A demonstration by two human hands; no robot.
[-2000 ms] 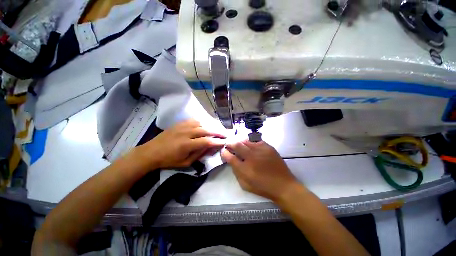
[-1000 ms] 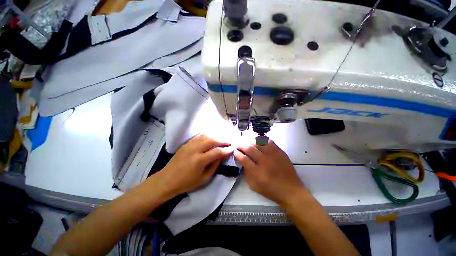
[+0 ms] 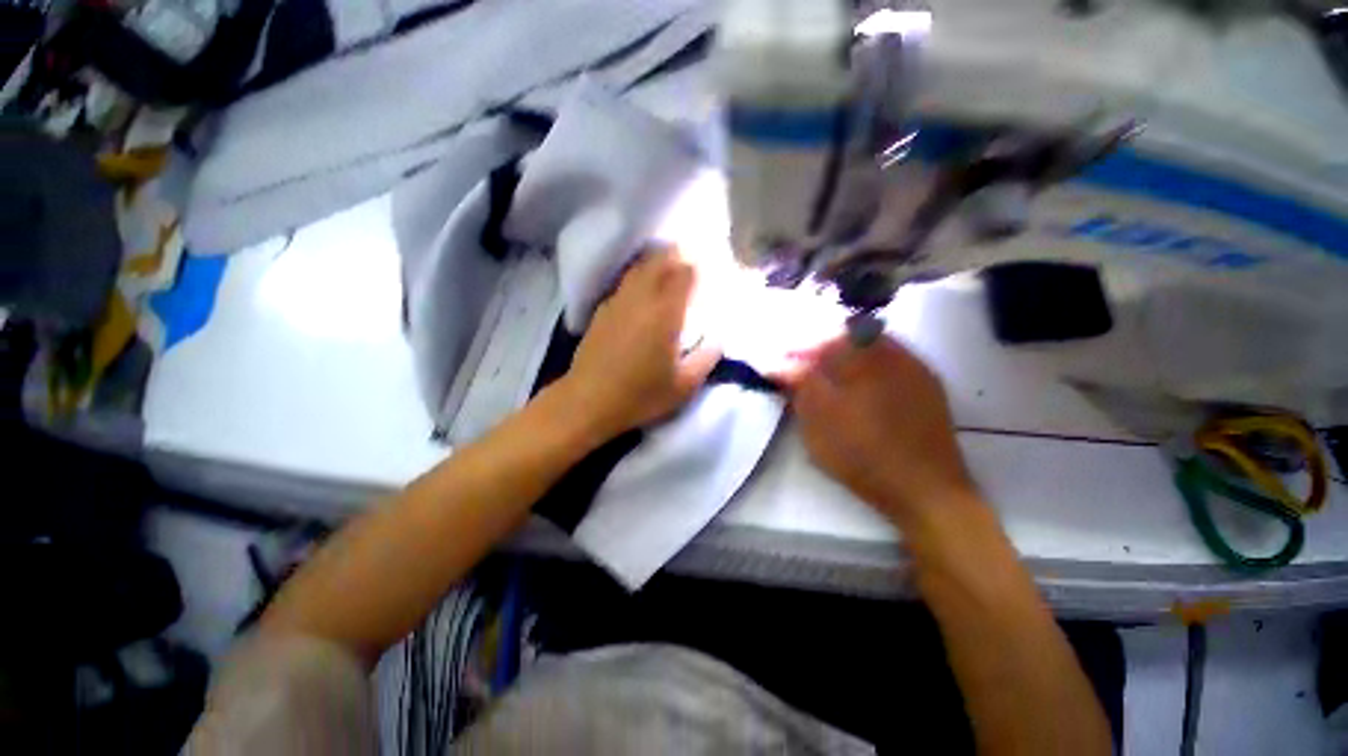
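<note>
A pale grey garment panel [image 3: 680,476] with black bands lies bunched left of and in front of the needle area of the white sewing machine [image 3: 1227,104]. My left hand [image 3: 639,347] is on the panel, fingers curled at the fabric beside the bright light. My right hand [image 3: 872,414] is just right of the needle area, its fingertips on the fabric edge at a black band. The presser foot and needle are lost in glare and blur. A pale strip [image 3: 500,347] with a stitched outline lies on the panel's left part.
Scissors with yellow and green handles [image 3: 1249,495] lie at the right. A flat black rectangle [image 3: 1047,301] lies on the machine bed. More pale grey panels [image 3: 355,133] lie at the back left. Stacked layers [image 3: 421,672] hang below the table edge.
The view has shifted, so the machine and table sit further right and the table higher. My left hand has drawn its fingers in and sits a little further from my right hand.
</note>
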